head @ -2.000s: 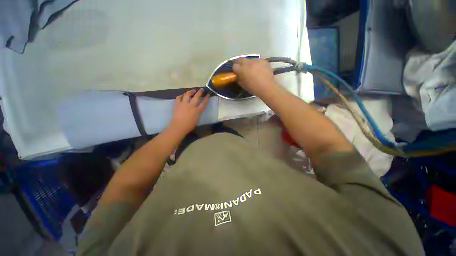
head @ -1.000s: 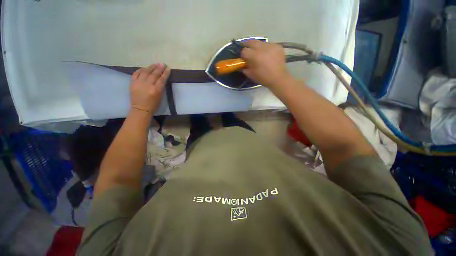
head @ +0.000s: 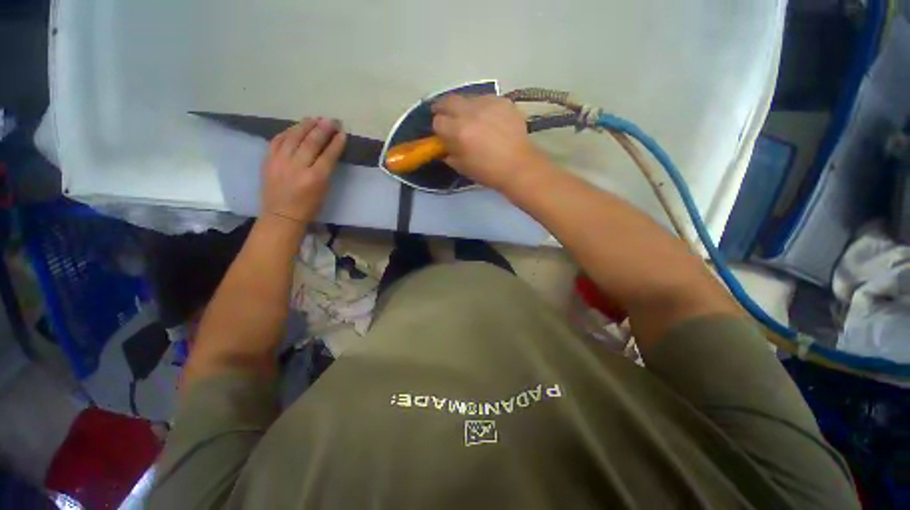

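Observation:
A pale blue-grey garment panel (head: 459,214) lies along the near edge of the table, with a dark band (head: 361,150) on its upper edge and a narrow dark cross strip (head: 404,207) below the iron. My right hand (head: 481,134) is closed around the steam iron (head: 429,177) by its orange-brown handle (head: 415,153). The iron's tip points left and rests on the dark band. My left hand (head: 302,164) lies flat on the band and panel, left of the iron, holding nothing, its fingertips near the band's upper edge.
The off-white table cover (head: 299,50) spreads beyond the panel. The blue steam hose (head: 688,199) runs off right past my right forearm. A blue crate (head: 85,264) and a red item (head: 105,458) are below left. White cloth (head: 878,299) lies at the right.
Against the table, the iron has moved left along the dark band, now above the cross strip. The panel and left hand sit farther from the table's left corner. The view has shifted.

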